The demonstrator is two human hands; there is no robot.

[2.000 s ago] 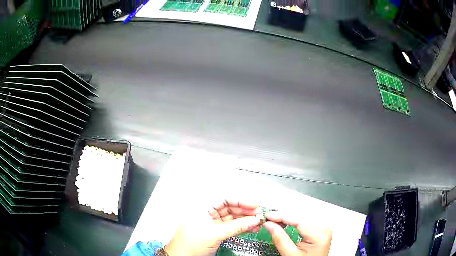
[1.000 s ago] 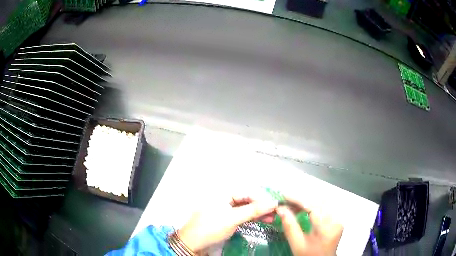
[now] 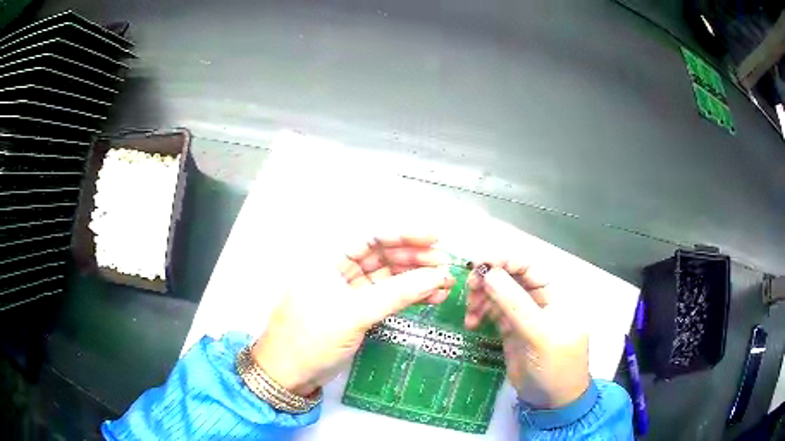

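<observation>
A green PCB panel (image 3: pixel 422 383) lies on a white work sheet (image 3: pixel 344 185), with a pale and dark pad band across its middle. Both bare hands are over its upper part. My right hand (image 3: pixel 538 332) pinches a small dark component (image 3: pixel 482 270) between thumb and finger. My left hand (image 3: pixel 331 314) is beside it on the left, thumb and finger tips close together over the panel's far edge; whether it holds a tiny part cannot be told. The hands are slightly apart and hide the panel's sides.
A black bin of cream spacers (image 3: pixel 133 215) stands at left beside stacked PCB panels (image 3: pixel 43 164). A black component bin (image 3: pixel 689 314) is at right, with a purple-blue marker pen (image 3: pixel 635 383) and a slim black object (image 3: pixel 747 375). Another panel (image 3: pixel 708 89) lies at far right.
The view has tipped down, so more of the panel and both sleeves show. My hands, close together before, are now slightly apart, and the dark component shows in my right fingertips.
</observation>
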